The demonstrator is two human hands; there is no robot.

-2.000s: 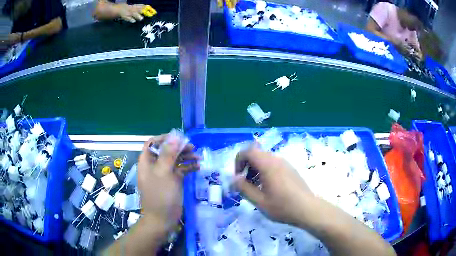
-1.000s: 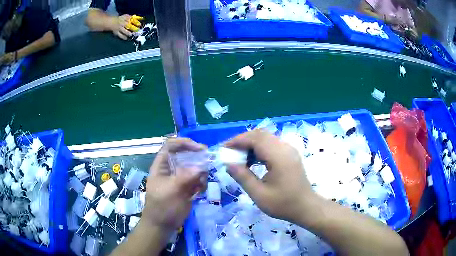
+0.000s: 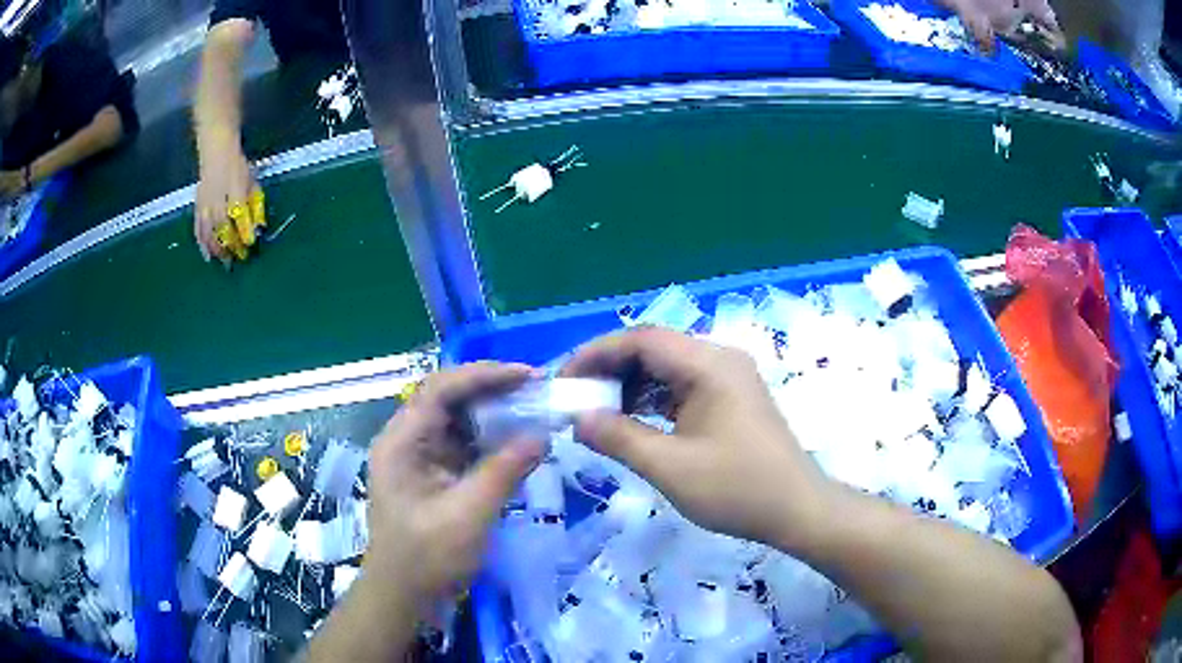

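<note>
My left hand (image 3: 447, 473) and my right hand (image 3: 694, 434) meet over the left part of the central blue bin (image 3: 940, 272). My left hand grips a clear plastic cover (image 3: 506, 412), blurred. My right hand grips a white wired unit (image 3: 586, 395) at the cover's right end. The two parts touch end to end; how far the unit is inside the cover cannot be told. The bin holds many clear and white parts.
Left are a blue bin of wired units (image 3: 156, 518) and loose units with yellow round parts (image 3: 296, 443). A metal upright (image 3: 428, 194) stands by the green belt (image 3: 726, 194). A red-orange bag (image 3: 1056, 389) lies right. Another person's hand (image 3: 231, 214), with yellow fingertips, reaches over the belt.
The white unit and clear cover, apart two seconds ago, are now held together. The other person's hand has reached over the belt. The view has shifted, and a clear cover near the upright has left sight.
</note>
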